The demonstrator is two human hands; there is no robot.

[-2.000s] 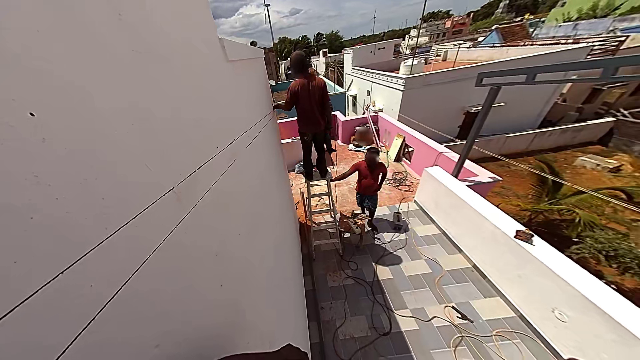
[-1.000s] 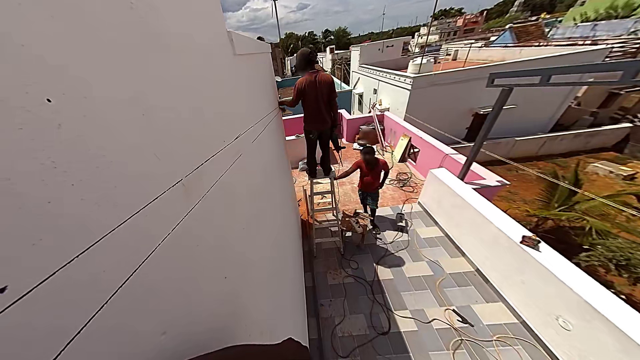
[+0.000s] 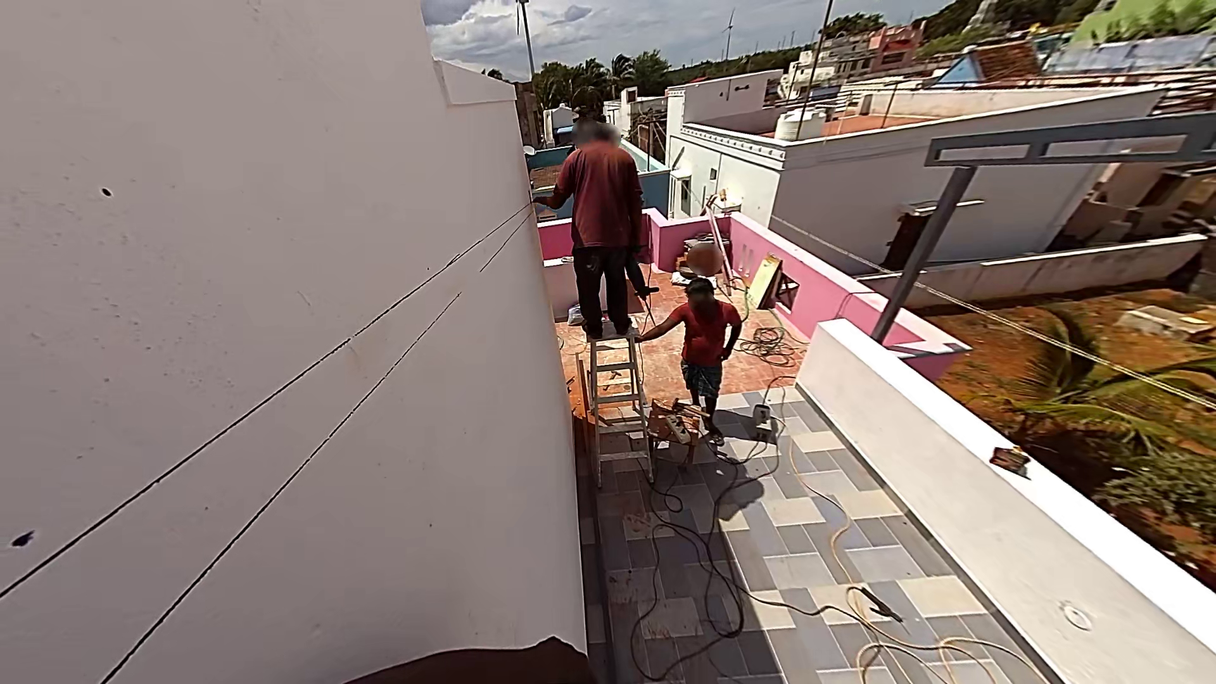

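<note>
Neither my left hand nor my right hand shows in the head view. A dark brown shape lies along the bottom edge, in front of the white wall (image 3: 285, 342); I cannot tell what it is. Ahead, a person in a dark red shirt (image 3: 604, 199) stands on top of a metal stepladder (image 3: 619, 408), one hand at the wall's far edge and a dark object low at the other side. Beside the ladder, a second person in a red T-shirt (image 3: 705, 334) holds its top with one hand. Two thin dark lines run diagonally across the wall.
Dark cables (image 3: 708, 570) and a tan cable (image 3: 841, 541) are strewn over the grey tiled floor (image 3: 798, 570). A white parapet (image 3: 988, 475) runs along the right, with a small dark object (image 3: 1010, 460) on it. A grey metal frame (image 3: 926, 247) rises behind it. Pink walls (image 3: 807, 275) enclose the far part.
The person beside the ladder has lifted the head a little. The dark shape at the bottom edge was smaller two seconds ago.
</note>
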